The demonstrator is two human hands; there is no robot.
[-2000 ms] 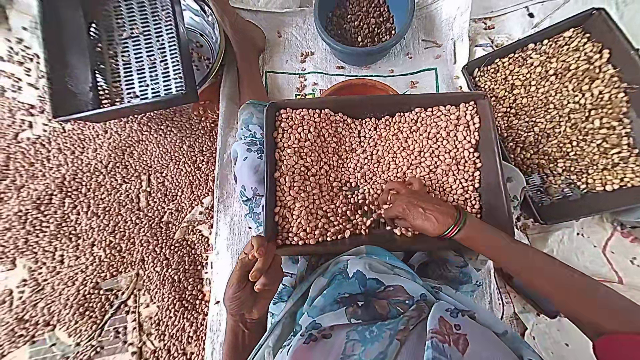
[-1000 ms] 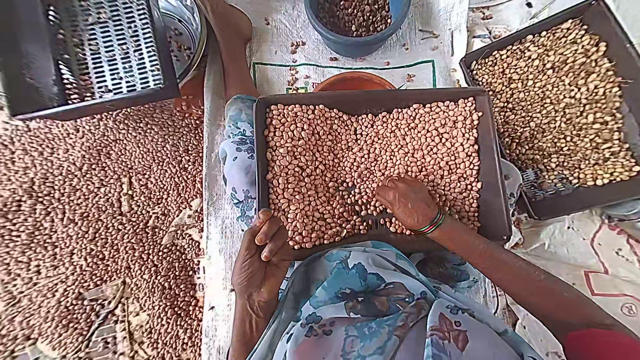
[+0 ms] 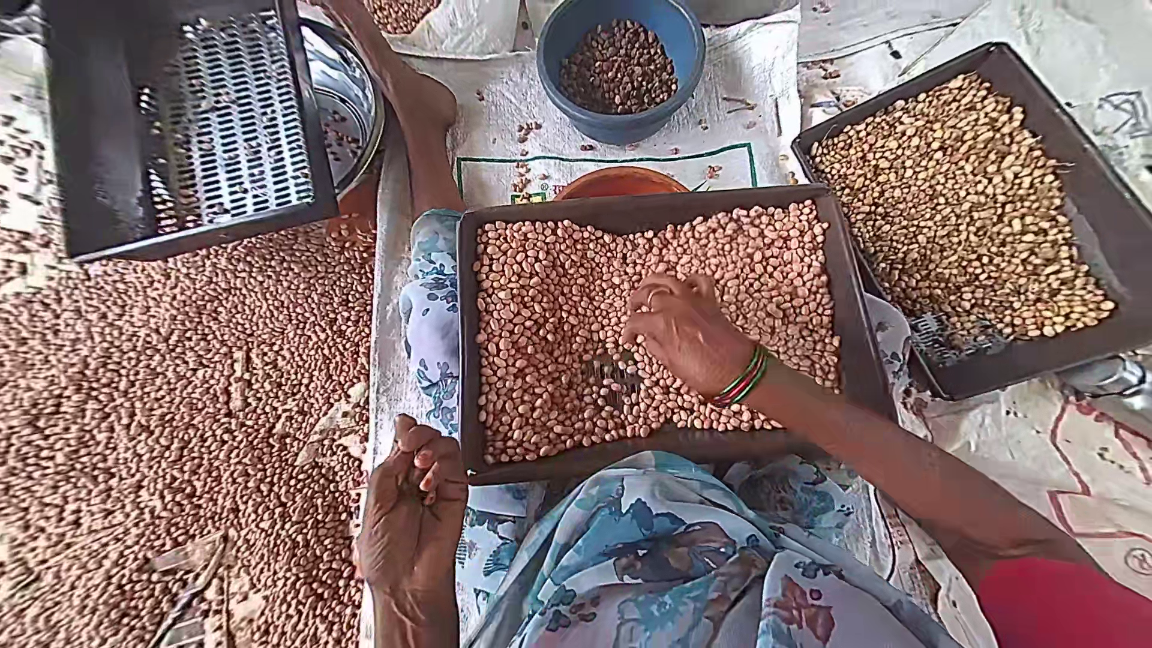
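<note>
A dark rectangular tray [image 3: 859, 315] rests on my lap, filled with pinkish-brown nuts or beans [image 3: 540, 297]. Near the tray's lower middle a small patch of its slotted bottom shows. My right hand [image 3: 684, 333], with green and red bangles at the wrist, is over the middle of the heap, fingers bent down at the nuts; whether it pinches one is unclear. My left hand [image 3: 416, 504] is beside the tray's lower left corner, palm up with curled fingers, and a small reddish piece seems to lie among them.
Loose nuts [image 3: 180, 405] cover the floor at left. A slotted tray [image 3: 189, 236] sits over a steel bowl [image 3: 371, 135] there. Beyond my tray are an orange bowl [image 3: 621, 183] and a blue tub [image 3: 621, 130] of darker pieces. At right stands another tray [image 3: 1102, 243] of yellowish-brown pieces.
My right hand has moved up and away from the tray's near edge, over the middle of the heap. My left hand stays by the lower left corner, its fingers slightly lower.
</note>
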